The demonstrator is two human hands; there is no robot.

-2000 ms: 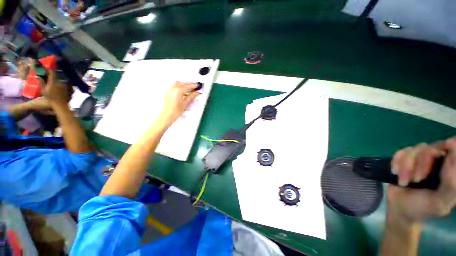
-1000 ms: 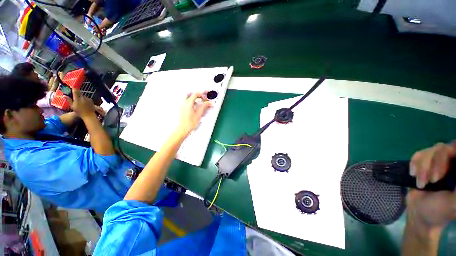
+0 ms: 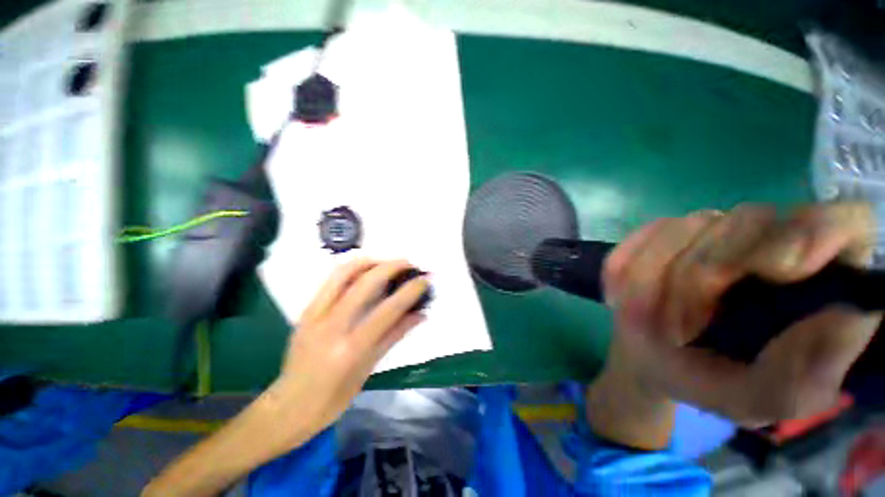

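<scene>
My left hand (image 3: 340, 340) has its fingers on a black watch case (image 3: 411, 289) at the lower part of the white paper (image 3: 408, 126); the fingers partly cover it. Another watch case with a ringed centre (image 3: 341, 229) lies just above my hand, and a third (image 3: 315, 99) lies further up. My right hand (image 3: 737, 301) is closed round a black electric screwdriver (image 3: 574, 268). Its front end is over the edge of the round dark screw dish (image 3: 519, 228); the bit cannot be made out.
A white gridded board (image 3: 58, 184) with two black round parts stands at the left. A black power adapter (image 3: 218, 248) with a yellow-green wire (image 3: 184, 226) lies between board and paper. A clear blister tray (image 3: 854, 136) is at the right edge. A pale rail (image 3: 582, 29) runs along the back.
The view has swung to the left-hand watch cases and dish from the board. My left hand has left the white board and is now on the nearest watch case. My right hand still holds the screwdriver.
</scene>
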